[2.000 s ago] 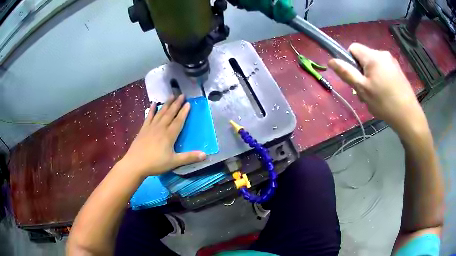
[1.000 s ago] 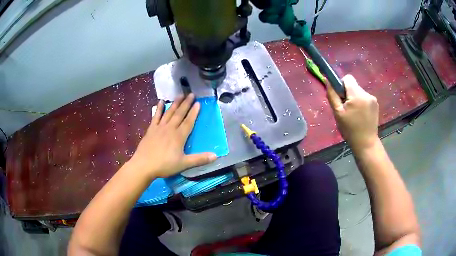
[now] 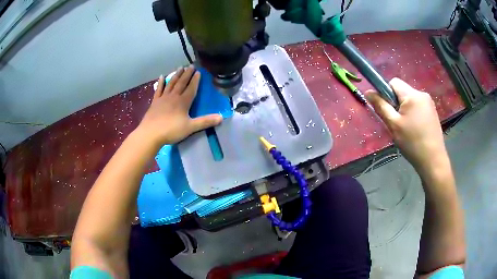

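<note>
A blue plate (image 3: 206, 98) lies on the rear left of the grey drill press table (image 3: 250, 158), its near right corner close under the drill chuck (image 3: 228, 82). My left hand (image 3: 173, 111) lies on the plate with fingers spread, thumb at its near edge, and covers its left part. My right hand (image 3: 406, 117) is closed around the end of the grey feed handle (image 3: 365, 65). The drill tip is near the plate corner; whether it touches cannot be told.
Blue plates in stacks (image 3: 158, 197) lie below the table's left front edge. A blue segmented hose (image 3: 301, 185) with a yellow nozzle curves over the front edge. A green air gun (image 3: 344, 75) lies on the red bench (image 3: 76, 163), which carries scattered chips.
My left hand and the plate have moved back and left on the table, uncovering the left slot. My right hand and the feed handle's end swung inward, then back outward a little.
</note>
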